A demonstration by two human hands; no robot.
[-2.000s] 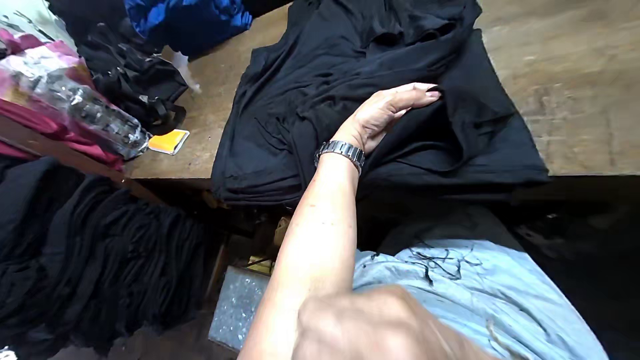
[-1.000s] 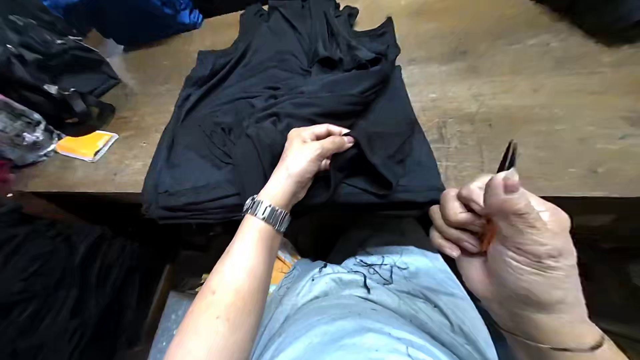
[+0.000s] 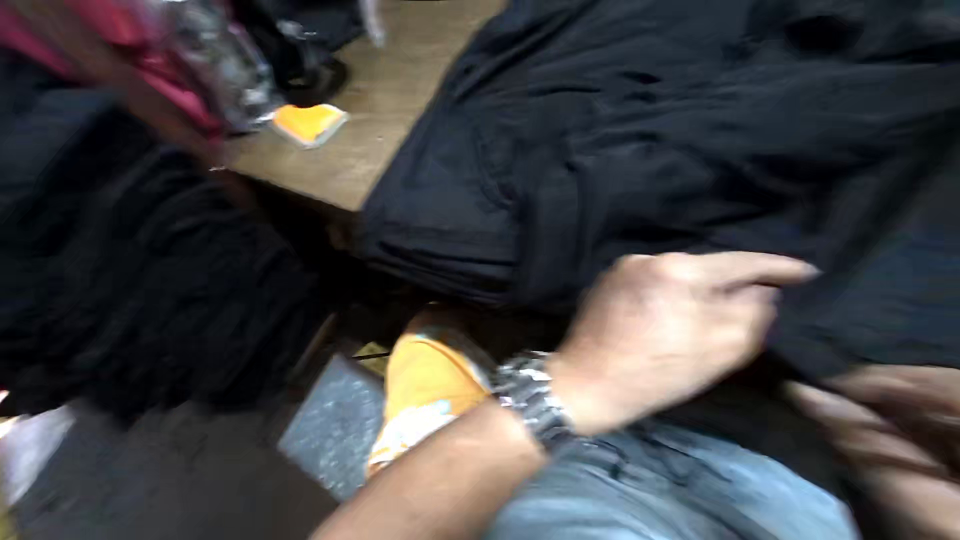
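A pile of black fabric garments (image 3: pixel 637 150) lies on the wooden table and reaches over its front edge. My left hand (image 3: pixel 675 322), with a metal-banded watch on the wrist, grips the near edge of the black cloth between thumb and fingers. At the lower right, my right hand (image 3: pixel 892 427) is blurred and partly cut off by the frame; its fingers are at the lower corner of the cloth. Whether it holds anything cannot be made out.
The wooden table (image 3: pixel 345 165) bears an orange packet or card (image 3: pixel 309 124), with black items and clear plastic behind it. A heap of black cloth (image 3: pixel 150 262) hangs at the left. Below the table edge are an orange and white item (image 3: pixel 427 390) and a grey slab (image 3: pixel 337 427).
The right hand, raised with a dark-tipped tool one second ago, is now low beside the cloth's near edge. The left hand stays at the cloth. The view has swung left and closer.
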